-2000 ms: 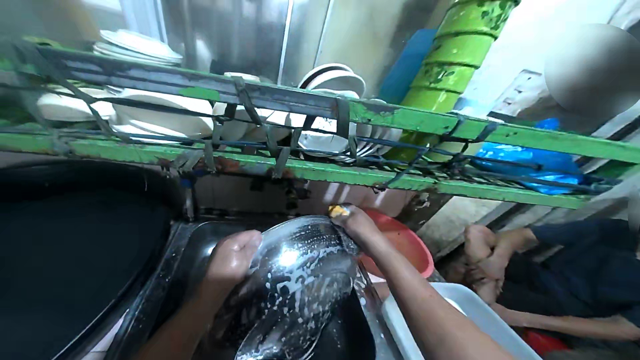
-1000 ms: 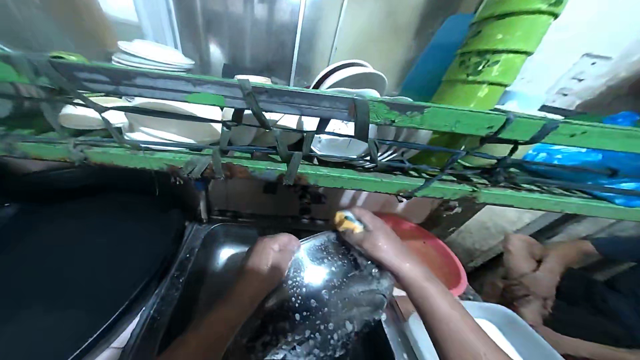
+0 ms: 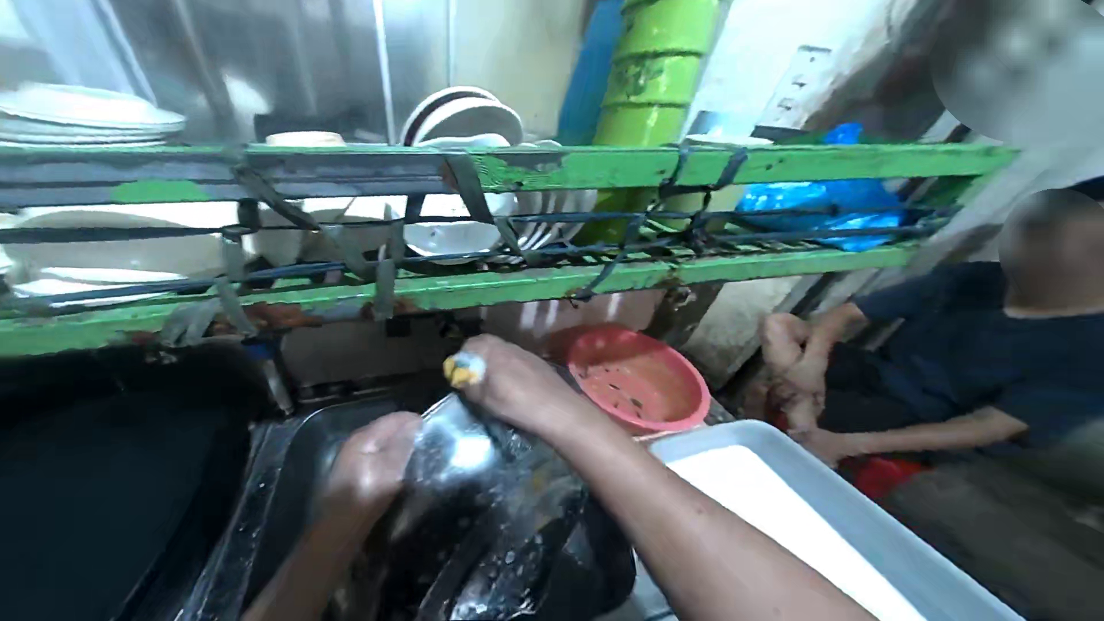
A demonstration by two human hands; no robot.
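Wet and spotted with suds, a shiny metal vessel [image 3: 483, 500] is tilted over the dark sink [image 3: 297, 483]; its full shape is hidden. My left hand [image 3: 371, 457] grips its left edge. At its upper rim is my right hand [image 3: 509, 379], closed on a yellow sponge [image 3: 464, 370] that shows at the fingertips. The right forearm crosses in front of the vessel's right side. Just behind the right hand stands a round red plastic basin [image 3: 642, 384] with bits in it.
A green rack [image 3: 552, 168] with plates and bowls spans the view above the sink. Left is a large black tub [image 3: 103, 483]. A grey-rimmed white tray [image 3: 828, 509] lies at right. Beyond it sits a person [image 3: 940, 371] in dark clothes. A blue plastic bag [image 3: 819, 207] rests on the rack.
The suds on the metal vessel are fewer than two seconds ago. The right hand with the sponge has shifted along the upper rim toward the left hand. The view has swung somewhat.
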